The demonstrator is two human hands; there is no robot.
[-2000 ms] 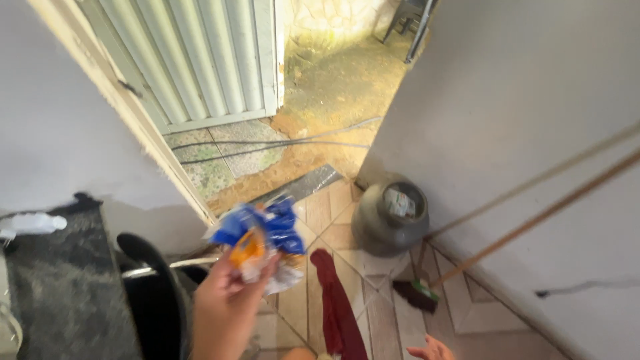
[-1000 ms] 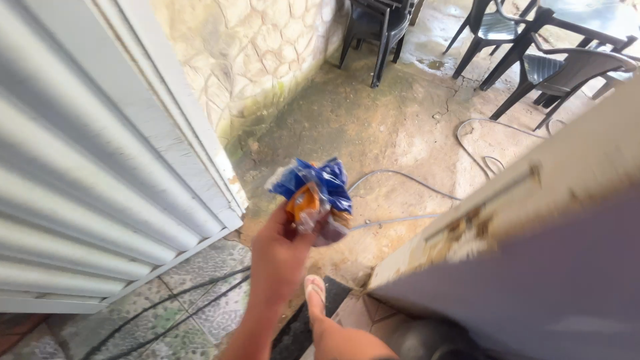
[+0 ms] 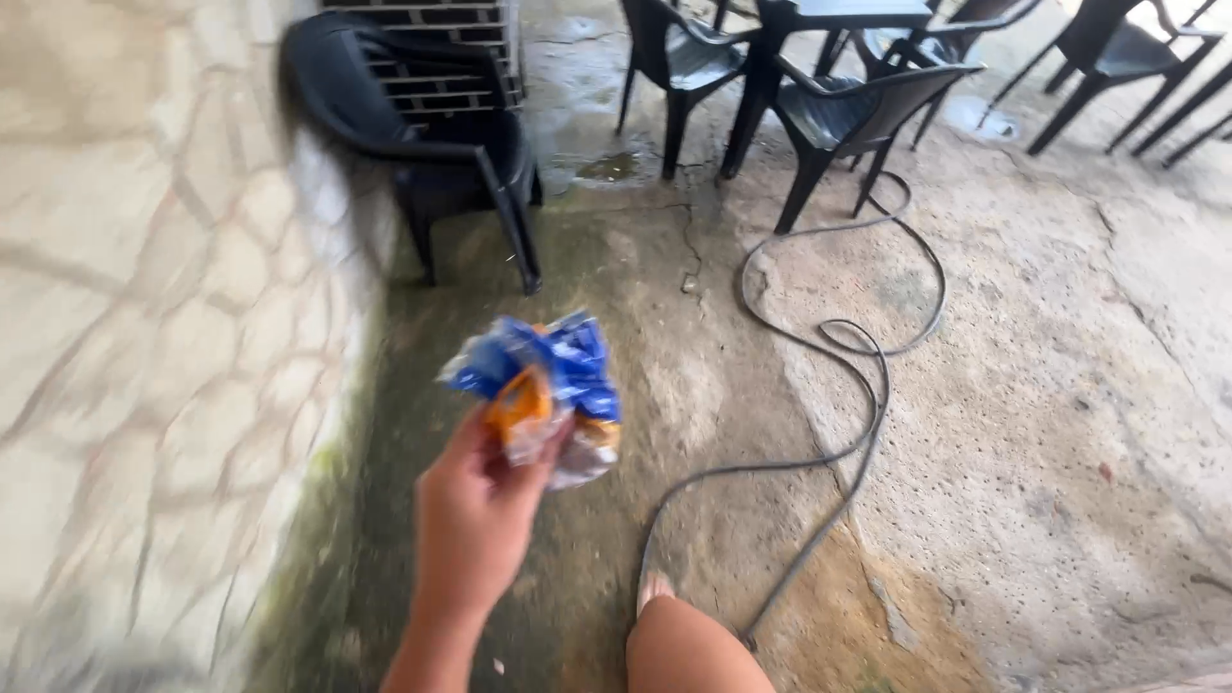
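In the middle of the head view, my left hand pinches a crumpled plastic wrapper, blue, orange and partly clear, between thumb and fingers. The wrapper is held up above the concrete floor, its loose folds spreading past the fingertips. Some of it is blurred. My right hand is out of the frame. My bare leg and part of a foot show at the bottom, beside a dark hose.
A dark hose loops over the cracked concrete. A black plastic armchair stands by the stone-patterned wall at left. More black chairs surround a table at the top. Wet patches mark the floor.
The view has moved from the tiled indoor floor, past the doorway, to the concrete yard. My left hand still holds the wrapper. My right hand, partly visible two seconds ago, is out of view.
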